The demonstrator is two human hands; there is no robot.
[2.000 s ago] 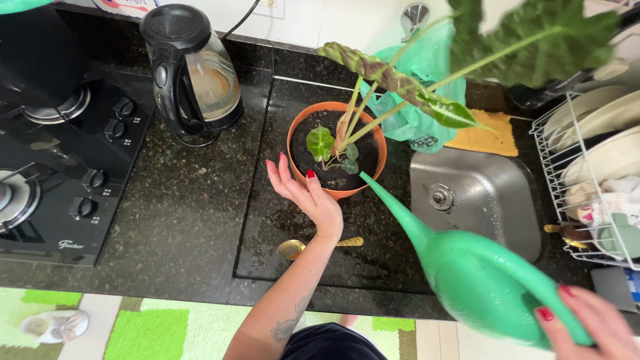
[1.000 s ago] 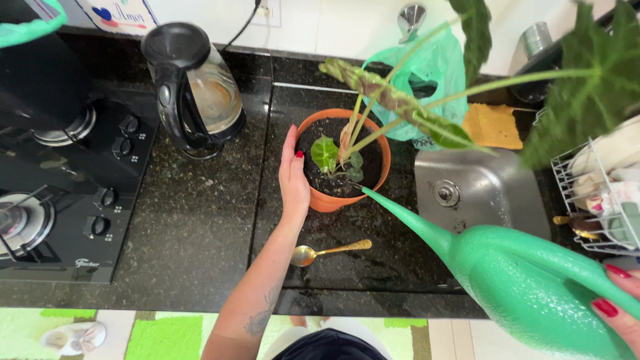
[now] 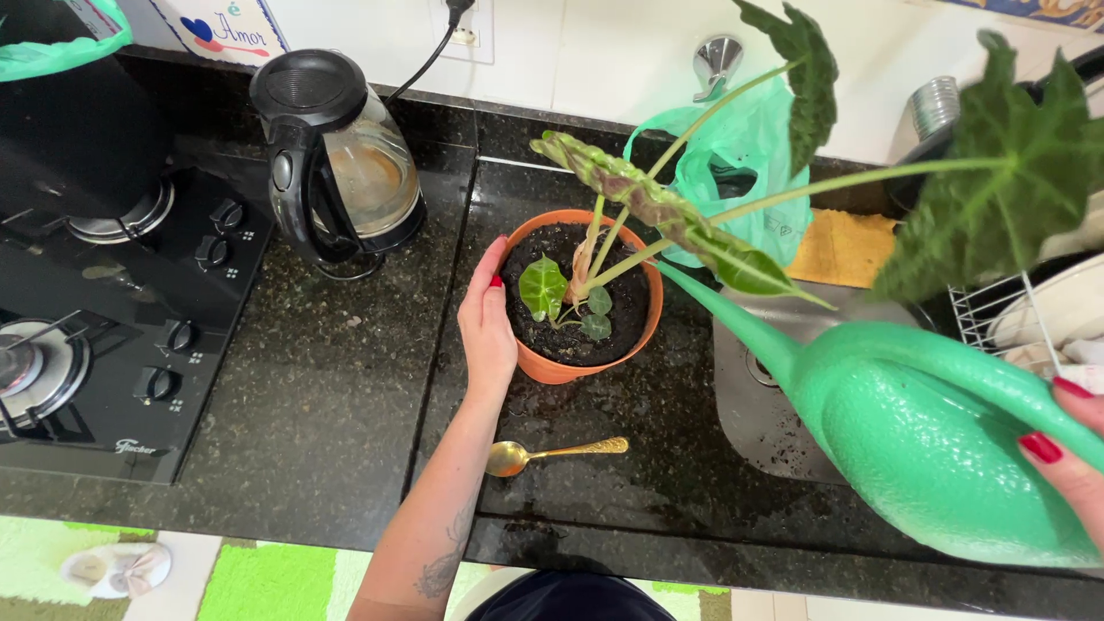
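Observation:
An orange plastic pot [image 3: 552,369] with dark soil stands on the wet granite counter, holding a leafy plant [image 3: 660,203] with long stems. My left hand [image 3: 488,323] rests against the pot's left side, fingers along its rim. At the right edge my right hand [image 3: 1069,440], partly out of view, grips the handle of a green plastic watering can [image 3: 931,440]. The can's thin spout reaches over the sink's corner to the pot's right rim, its tip close to a stem. Whether water flows is not visible. A gold-coloured spoon [image 3: 556,453] lies in front of the pot.
An electric kettle [image 3: 345,172] stands behind left, beside a gas cooktop [image 3: 112,345]. To the right are a steel sink [image 3: 759,414], a yellow cloth [image 3: 841,250] and a wire dish rack [image 3: 992,315] with dishes. A green plastic bag [image 3: 742,164] lies behind the plant.
The spout's tip has moved from the front right of the pot to its back right rim. My left hand has shifted from the pot's front to its left side since the earliest frame.

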